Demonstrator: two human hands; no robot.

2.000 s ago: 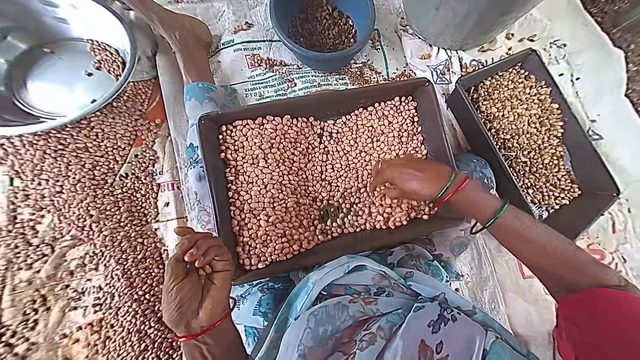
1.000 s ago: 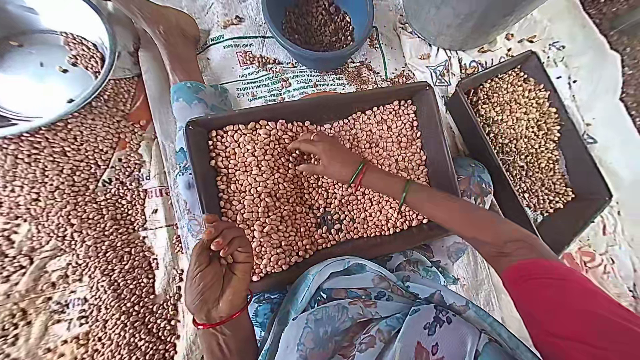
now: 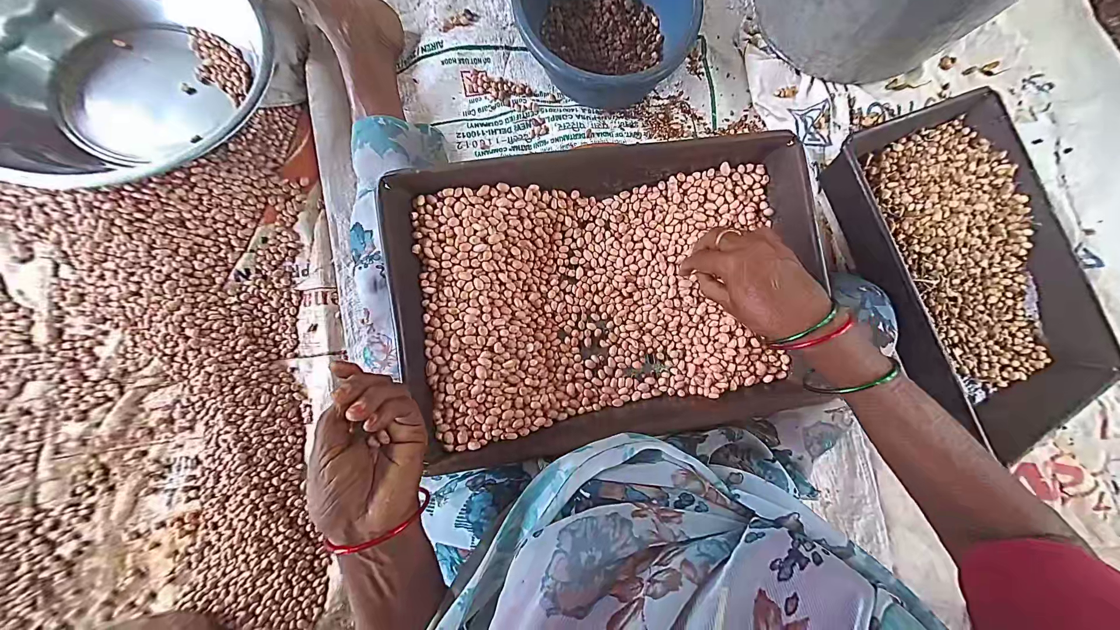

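Note:
A dark rectangular tray (image 3: 604,166) lies across my lap, filled with a layer of pinkish peanut kernels (image 3: 490,324). Over the kernels at the tray's right side is my right hand (image 3: 757,280), palm down, its fingertips drawn together at their surface; whether it pinches a kernel cannot be told. My left hand (image 3: 367,455) is raised beside the tray's lower left corner, palm up with curled fingers. Something small may be between those fingers, but it is too unclear to name. A few dark gaps show the tray's floor near the middle.
At right, a second dark tray (image 3: 1063,306) holds brownish pods or kernels. A blue plastic tub (image 3: 595,92) with dark bits stands beyond my tray, beside a grey container (image 3: 857,35). A steel basin (image 3: 131,96) is upper left, above kernels (image 3: 236,420) spread over printed sacks.
My right hand has moved from the left-middle of the tray back to its right side. My left hand stays by the lower left corner, fingers still curled.

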